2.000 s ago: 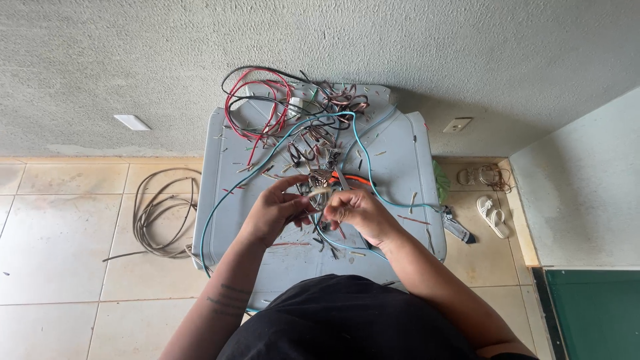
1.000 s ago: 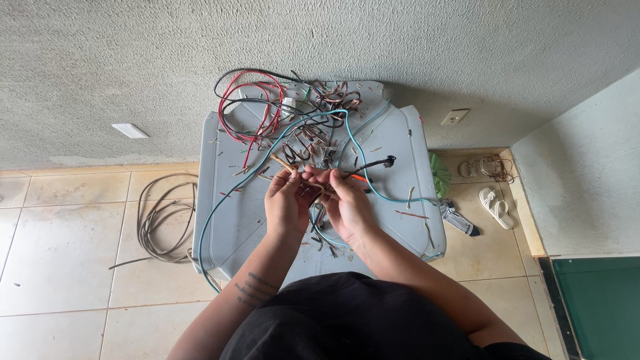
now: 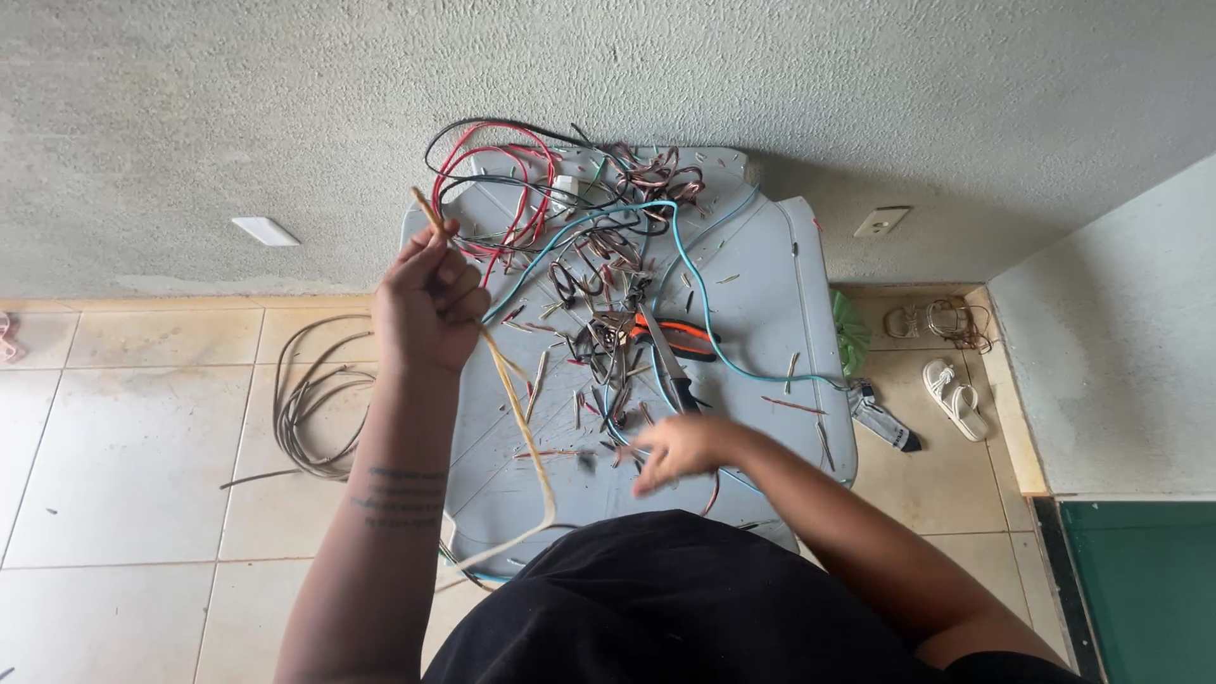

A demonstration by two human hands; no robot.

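Observation:
My left hand (image 3: 432,304) is raised over the left edge of the grey plastic table (image 3: 760,437), closed on a yellowish wire (image 3: 521,418) whose lower length hangs toward my lap. My right hand (image 3: 686,450), blurred, is over the near part of the table with its fingers apart, just below the black handle of a knife (image 3: 669,361). The knife lies across orange-and-black handled pliers (image 3: 684,339). Around them are tangled brown wires (image 3: 655,176), short wire scraps and a light blue cable (image 3: 708,313). Coils of red wire (image 3: 475,157) lie at the far left.
A grey-brown cable coil (image 3: 294,408) lies on the floor tiles to the left. Right of the table are a sock (image 3: 883,420), a green plastic bag (image 3: 850,332) and white sandals (image 3: 954,399). A textured wall with an outlet (image 3: 883,221) stands behind.
My hands, close together over the table before, are now apart. The left has moved up and left with the yellowish wire; the right has moved down and right. The knife and pliers are more exposed.

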